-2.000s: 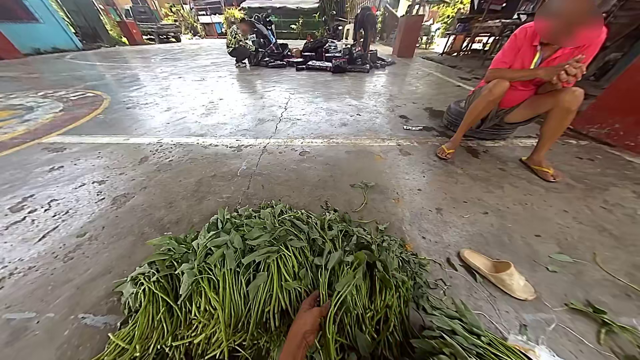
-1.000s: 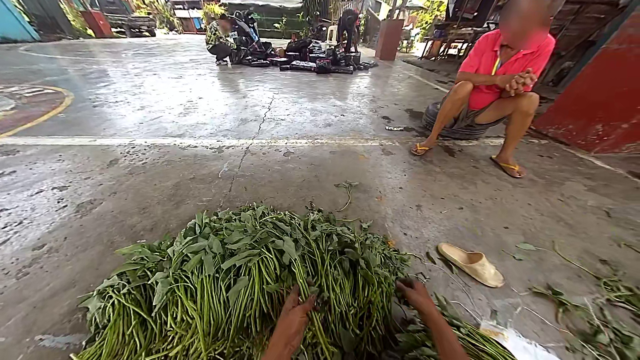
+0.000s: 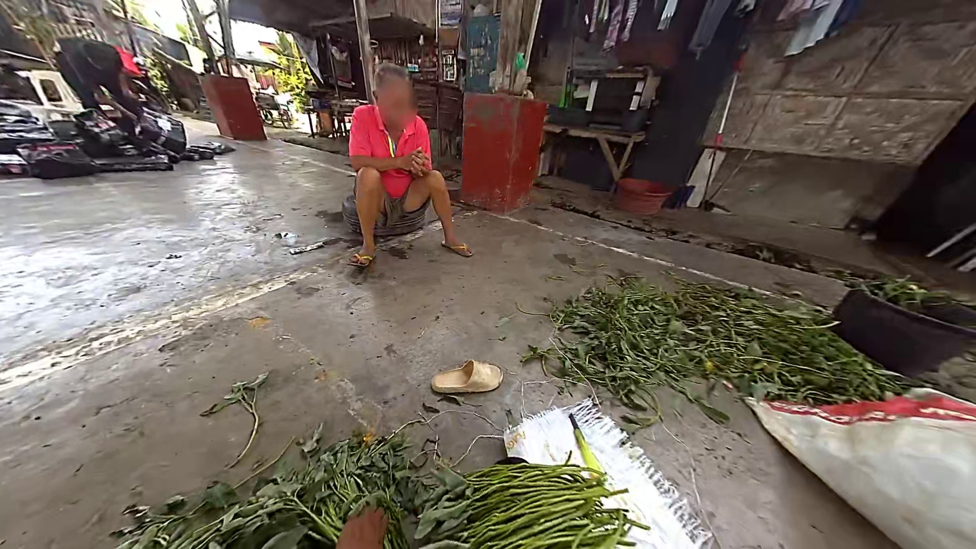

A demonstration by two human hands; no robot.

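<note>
Part of one hand (image 3: 363,528) shows at the bottom edge, against the leafy green stalks (image 3: 305,488); which hand it is and what its fingers do cannot be told. Beside it, to the right, a bundle of cut green stems (image 3: 541,507) lies with its ends pointing right, partly over a white woven sack piece (image 3: 648,488). A yellow-green handled tool (image 3: 585,446) with a dark tip rests on that sack, touching the stems. My other hand is not visible.
A beige slipper (image 3: 467,377) lies ahead. At right are a spread heap of leafy stalks (image 3: 709,335), a black tub (image 3: 903,328) and a white sack with a red band (image 3: 884,450). A person in a pink shirt (image 3: 390,145) sits on stacked tires (image 3: 393,217) near a red pillar (image 3: 501,152).
The view has swung far to the right, bringing the stalk heap, black tub and large sack into sight. Both hands were at the greens one second ago; only part of one shows now.
</note>
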